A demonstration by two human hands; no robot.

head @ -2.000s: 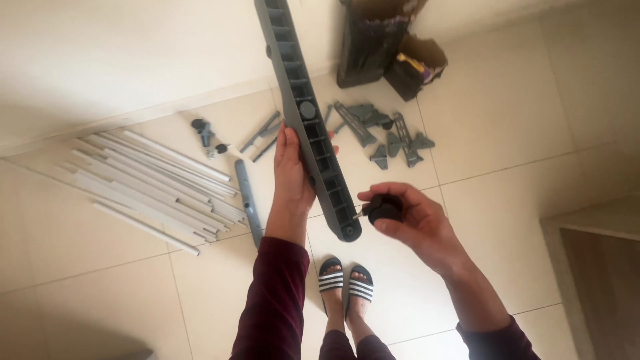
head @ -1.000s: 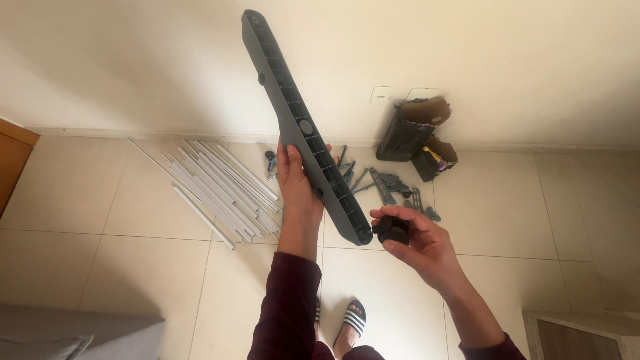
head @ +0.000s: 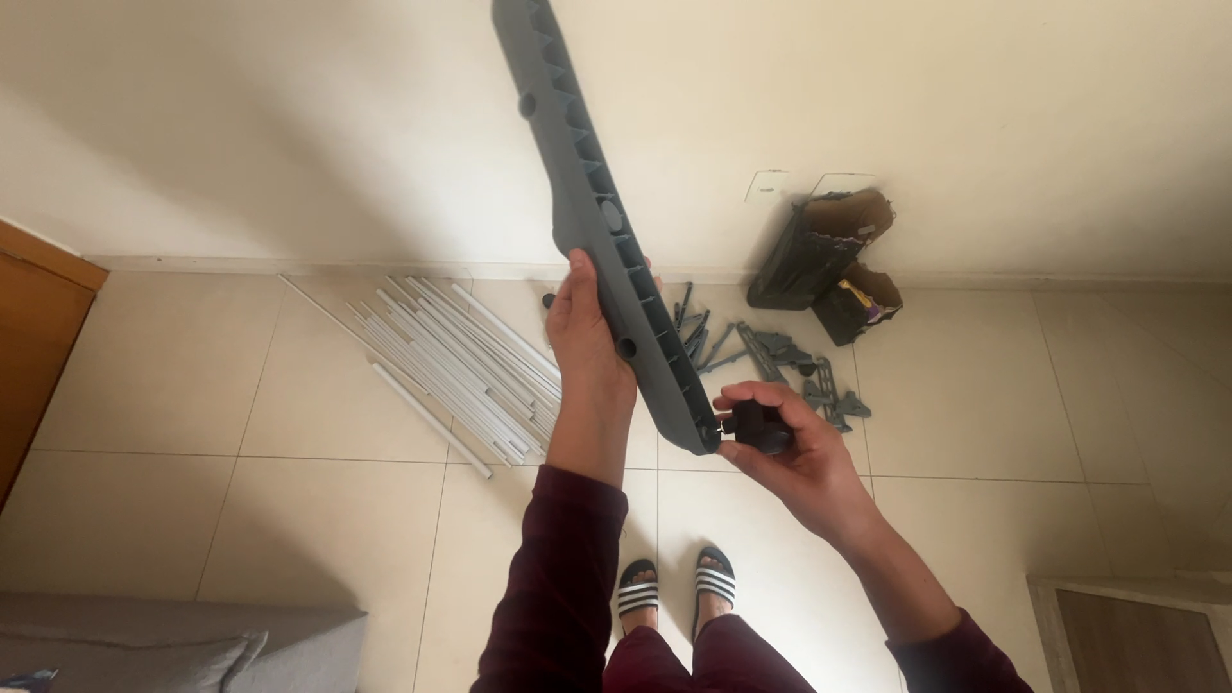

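My left hand (head: 592,337) grips a long grey plastic base bar (head: 602,212) around its lower middle. The bar is held up at a steep tilt, its ribbed hollow side facing right, and its top end runs out of view. My right hand (head: 799,462) holds a black caster wheel (head: 760,428) between thumb and fingers. The caster's stem is at the bar's lower end; how far it sits in the hole cannot be told.
White tubes (head: 462,366) lie on the tiled floor at left, grey plastic brackets (head: 780,351) at right. Two dark torn-open bags (head: 818,250) stand against the wall. A grey sofa (head: 183,635) is at lower left, a wooden cabinet (head: 1121,635) at lower right.
The bar's ribbed side has turned more to the right. The caster stays at its lower end in my right hand. The view has shifted.
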